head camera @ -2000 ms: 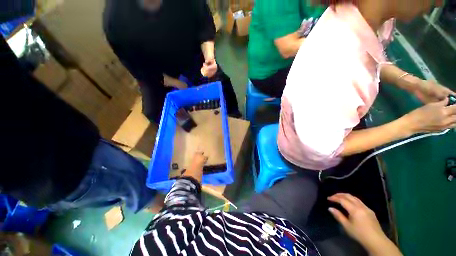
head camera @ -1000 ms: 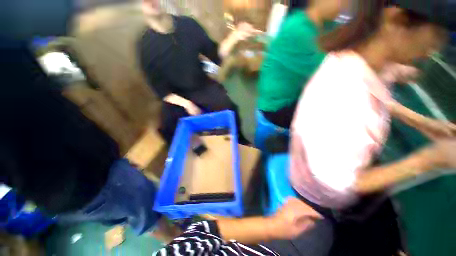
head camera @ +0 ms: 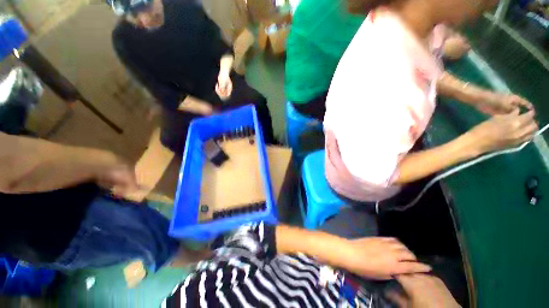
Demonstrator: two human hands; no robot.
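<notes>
My left hand (head camera: pixel 385 257) lies over my lap with its fingers stretched out across my right wrist; nothing shows in it. My right hand (head camera: pixel 397 295) is blurred and partly hidden below it, so its grip cannot be told. A blue crate (head camera: pixel 270 180) with a brown bottom stands in front of me, beyond my striped sleeve. Inside, small black pieces stand in a row along the near edge (head camera: pixel 239 210) and another along the far edge (head camera: pixel 236 133). A larger dark block (head camera: pixel 215 153) lies at the upper left, and a single black piece (head camera: pixel 204 209) at the lower left.
A person in pink (head camera: pixel 379 108) sits at the right by a green bench (head camera: pixel 505 240), with a white cable (head camera: pixel 469 162). A small black item (head camera: pixel 532 189) lies on the bench. A person in black sits behind the crate. Another person's arm (head camera: pixel 60 162) reaches in from the left. Blue stools stand nearby.
My left hand has moved out of the crate, rightward, onto my right wrist. The arm at the left has come into view. The person in pink still works over the bench.
</notes>
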